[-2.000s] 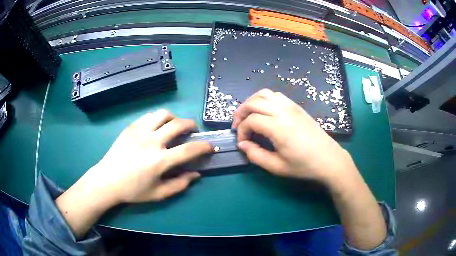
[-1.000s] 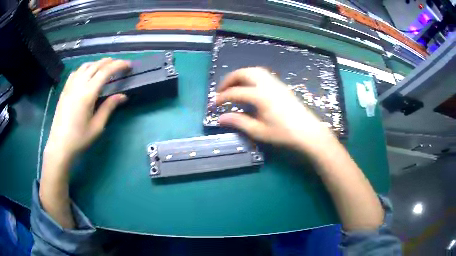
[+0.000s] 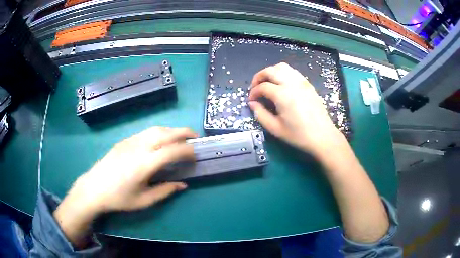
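Observation:
A black plastic bar (image 3: 227,153) lies on the green mat in front of me, with ringed holes at its right end and small bright dots along its raised strip. My left hand (image 3: 146,169) holds its left part, thumb and fingers on either side. My right hand (image 3: 287,103) is over the parts tray (image 3: 208,101), fingertips bent down among small silvery nuts (image 3: 229,103). Whether a nut is between these fingertips cannot be told.
A low stack of black bars (image 3: 128,93) lies behind my left hand. A tall stack (image 3: 38,55) stands at far left. Pale plastic pieces (image 3: 371,94) lie right of the tray. Metal rails (image 3: 151,44) and an orange part (image 3: 82,33) are behind.
My left hand has moved from the low stack onto the near bar. My right hand has shifted right over the tray. The orange part has moved left along the rails.

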